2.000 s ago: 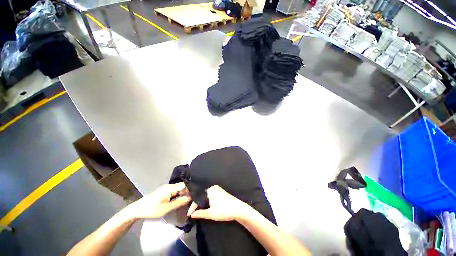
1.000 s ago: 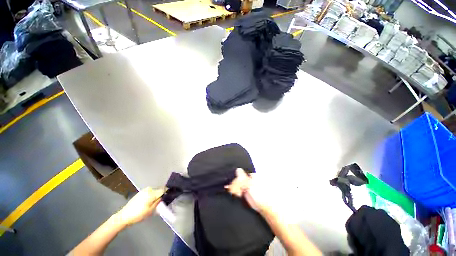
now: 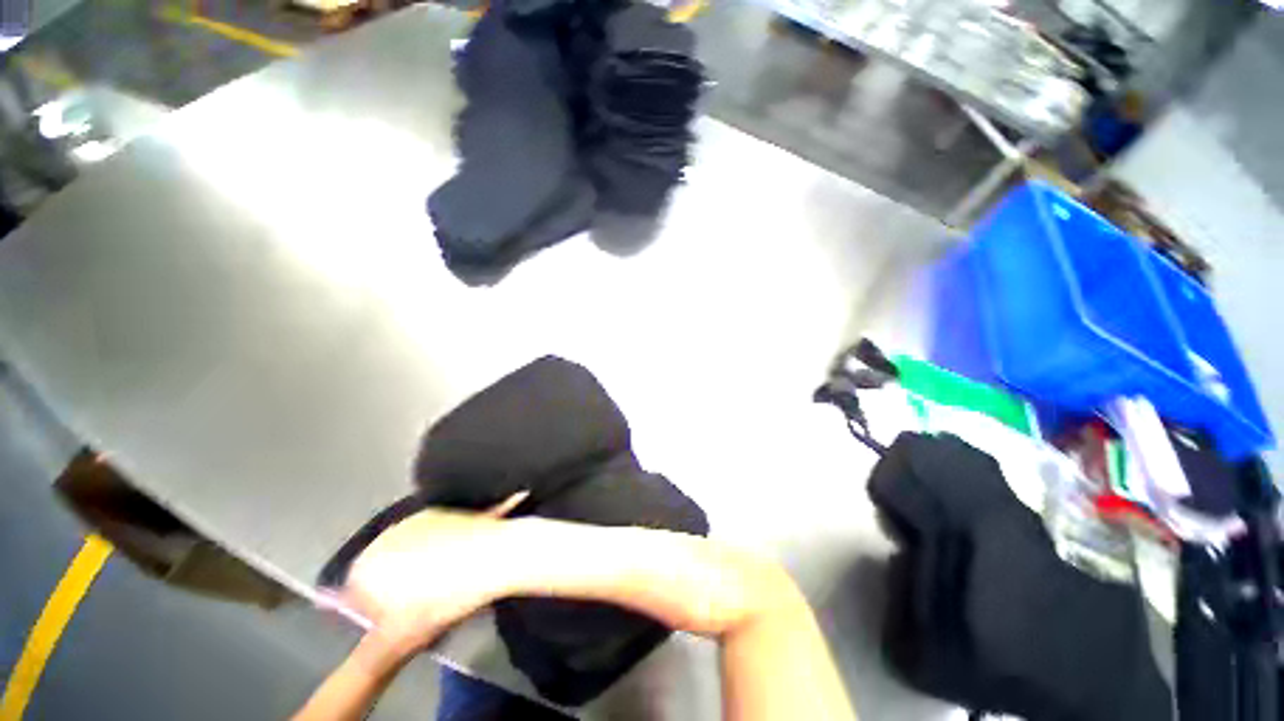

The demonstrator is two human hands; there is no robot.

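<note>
A bundle of black padded panels (image 3: pixel 535 423) lies near the table's front edge, pinched in at its middle. A black tie strip (image 3: pixel 369 538) curves from its left side to my hands. My right hand (image 3: pixel 430 561) is reached across the bundle to its left side and is closed at the strip; its fingertips are hidden and blurred. My left hand (image 3: pixel 383 641) is mostly hidden under my right hand at the table edge, so its grip does not show. A small pale pinkish thing (image 3: pixel 335 603) shows beside the hands.
Black stacks (image 3: pixel 514 183) lie at the back of the steel table (image 3: pixel 211 310). Another black bundle (image 3: pixel 1000 563) and a loose strip (image 3: pixel 855 383) lie right, by a green sheet (image 3: pixel 965 392) and a blue bin (image 3: pixel 1084 317). A cardboard box (image 3: pixel 169 542) is below the left edge.
The view has swung right. My right hand has moved from the bundle's middle across to its left side, over my left hand. The bundle is now pinched in and turned slightly.
</note>
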